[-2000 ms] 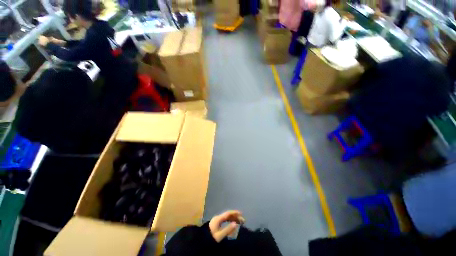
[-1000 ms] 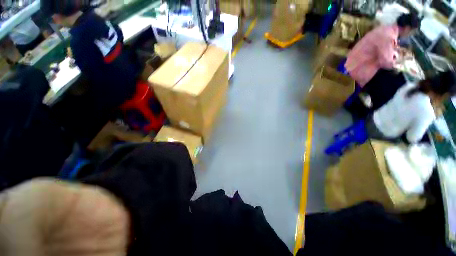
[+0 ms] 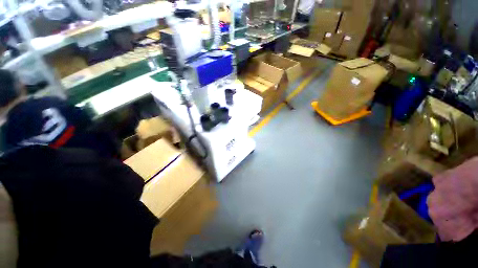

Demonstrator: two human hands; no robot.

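Observation:
A large black sleeve fills the lower left, close to the lens. A blurred strip of skin, apparently my left hand (image 3: 6,227), is cut off by the left edge; its fingers and any hold are hidden. My right hand is not in view; dark cloth shows at the bottom right. Nearest in front is a closed tall brown carton (image 3: 181,209), partly covered by the sleeve. Behind it stands a white machine on a cabinet (image 3: 230,152) with a blue panel and black knobs.
A grey aisle runs ahead between yellow lines. A carton stands on an orange-yellow base (image 3: 340,120). Open cartons (image 3: 264,78) stand by the left bench; more (image 3: 393,225) are at right beside a person in pink. A person in dark clothing is at left. A shoe (image 3: 254,243) shows below.
The open carton of black parts has left view. The view has moved forward along the aisle, bringing the white machine nearer. The blurred hand at lower left has moved mostly out of frame.

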